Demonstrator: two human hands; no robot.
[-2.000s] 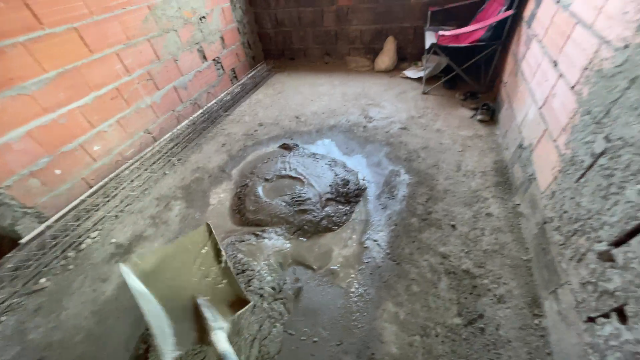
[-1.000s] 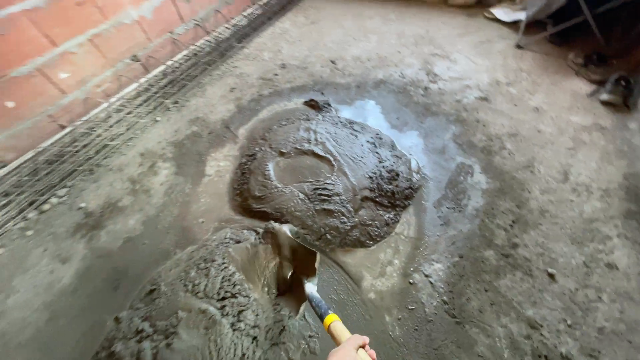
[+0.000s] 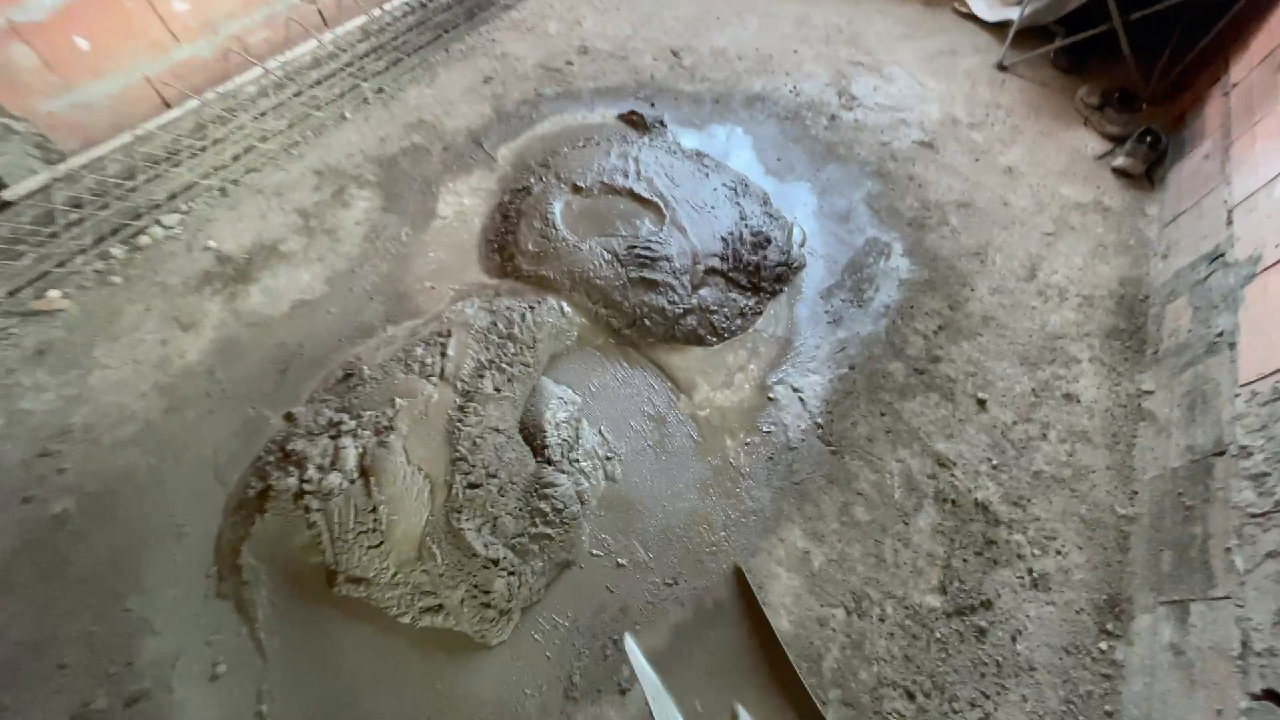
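Two heaps of wet mortar lie on the concrete floor. The farther heap point(image 3: 650, 235) is dark and smooth, with a shallow round hollow on top. A rougher, lumpy heap point(image 3: 470, 470) lies nearer and to the left, touching it at one edge. At the bottom edge, right of the near heap, part of a metal shovel blade point(image 3: 720, 650) shows, with light straps on it. Its shaft is out of view. Neither my left hand nor my right hand is visible, so what they hold is hidden.
Steel rebar mesh point(image 3: 200, 150) runs along the brick wall point(image 3: 120, 50) at upper left. At upper right, shoes point(image 3: 1138, 152) lie near the legs of a folding chair point(image 3: 1120, 40). A brick and rendered wall point(image 3: 1200, 400) borders the right side. Water pools around the mortar.
The shovel has left the near heap, where it stood a second ago with a hand on its shaft, and is now lower in view. That hand has dropped out of sight.
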